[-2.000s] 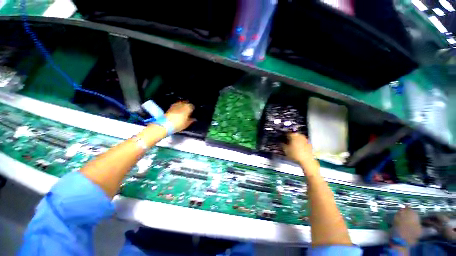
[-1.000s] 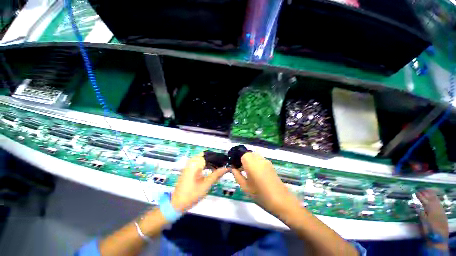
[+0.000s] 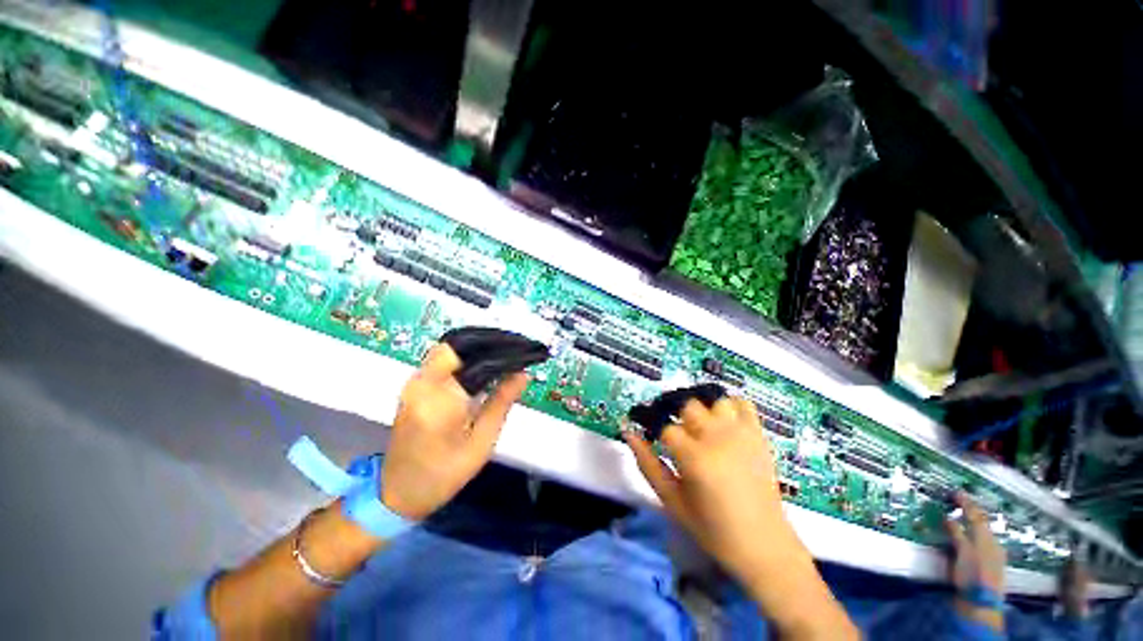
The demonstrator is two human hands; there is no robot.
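Long green circuit boards with dark slotted connectors lie edge to edge in the white conveyor rail. My left hand is over the boards near the front rail, its fingertips in black finger cots and its thumb close under them. My right hand is further right over the boards, black-covered fingers bent down and the thumb near them. Whether either hand pinches a small part cannot be told; the fingertips are dark and blurred. A light blue wrist strap is on my left wrist.
Behind the rail are green components in a clear bag, metallic components in a bin, a pale tray and a dark bin. Another person's hand is over the line at the right.
Both hands have come from the bins to the boards, met there, and now are apart, the left further left and the right further right. The view has tilted and moved lower.
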